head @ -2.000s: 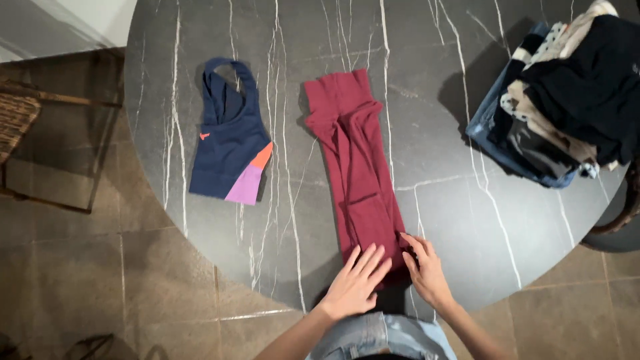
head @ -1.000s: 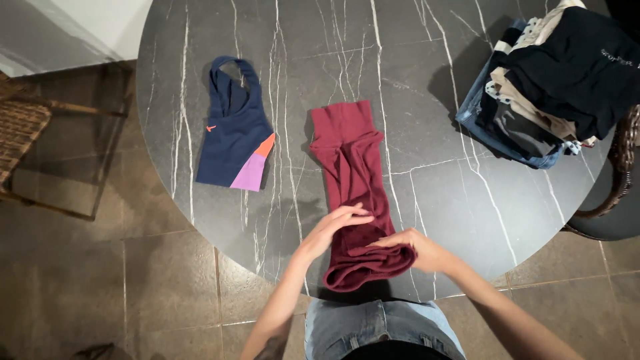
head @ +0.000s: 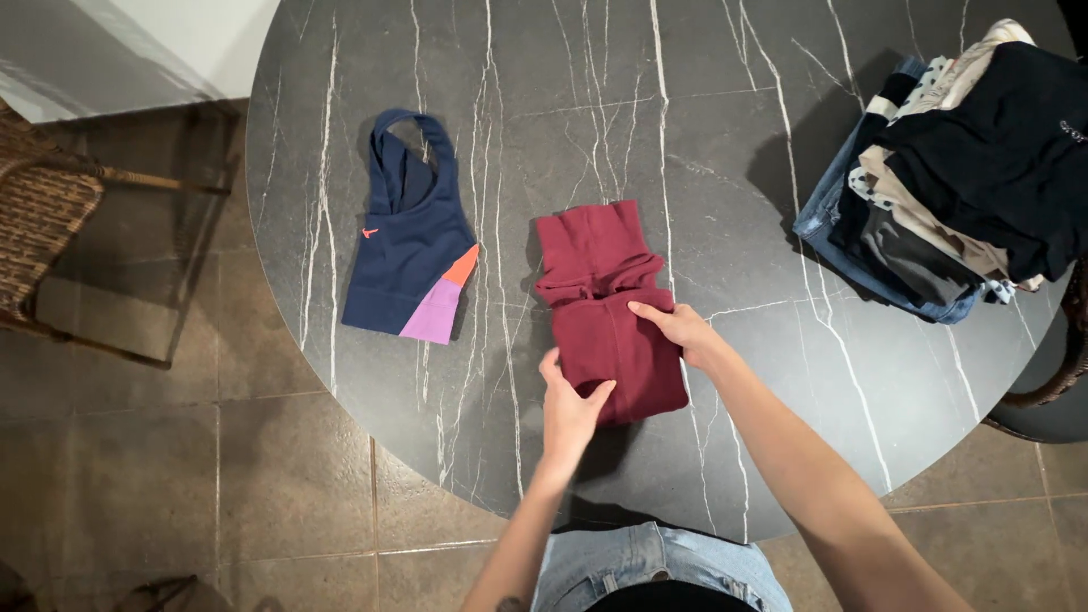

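Note:
A dark red knitted-looking garment [head: 625,353] lies on the grey marble-patterned table, its lower part doubled up over itself and its wide band pointing away from me. My left hand [head: 571,404] grips the lower left edge of the folded part, thumb on top and fingers partly hidden at the side. My right hand [head: 684,330] pinches the upper right edge of the fold between thumb and fingers. To the left of the red garment, apart from it, a navy sports bra [head: 408,246] with orange and purple panels lies flat.
A pile of folded clothes [head: 977,170], with a black garment on top and denim below, stands at the right of the round table [head: 586,136]. A wicker chair [head: 51,212] is on the floor at left; part of another chair [head: 1058,374] shows at right.
The red garment's lower end, flat two seconds ago, was lifted and is now folded over toward the band, making it shorter. Both hands have moved away from my body with it.

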